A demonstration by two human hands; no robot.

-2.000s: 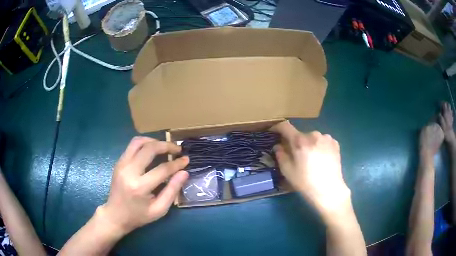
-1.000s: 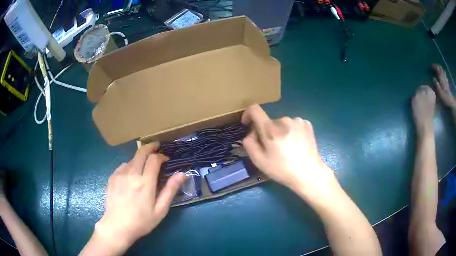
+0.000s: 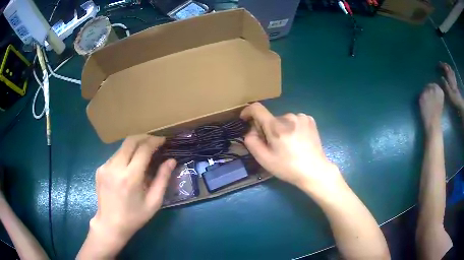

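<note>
An open brown mailer box (image 3: 188,91) lies on the dark green bench with its tall lid raised at the back. A black coiled cable (image 3: 203,142) runs along its back. A black power adapter (image 3: 225,175) sits front right, and a clear bagged accessory (image 3: 184,183) front left. My left hand (image 3: 135,177) is at the box's left end, fingers at the cable's left end. My right hand (image 3: 285,142) is at the right end, thumb and finger at the cable's right end. The fingertips are partly hidden, so the exact hold is unclear.
Behind the box are a round tape roll or tub (image 3: 94,34), a device with a pale screen (image 3: 189,10) and a grey bin (image 3: 277,18). A black-and-yellow case (image 3: 12,76) and a taped cable (image 3: 48,117) are left. Another person's arms (image 3: 432,152) rest at right.
The box has shifted left in view and now sits tilted, and both my hands have moved with it. My left fingers have shifted at the left end of the cable.
</note>
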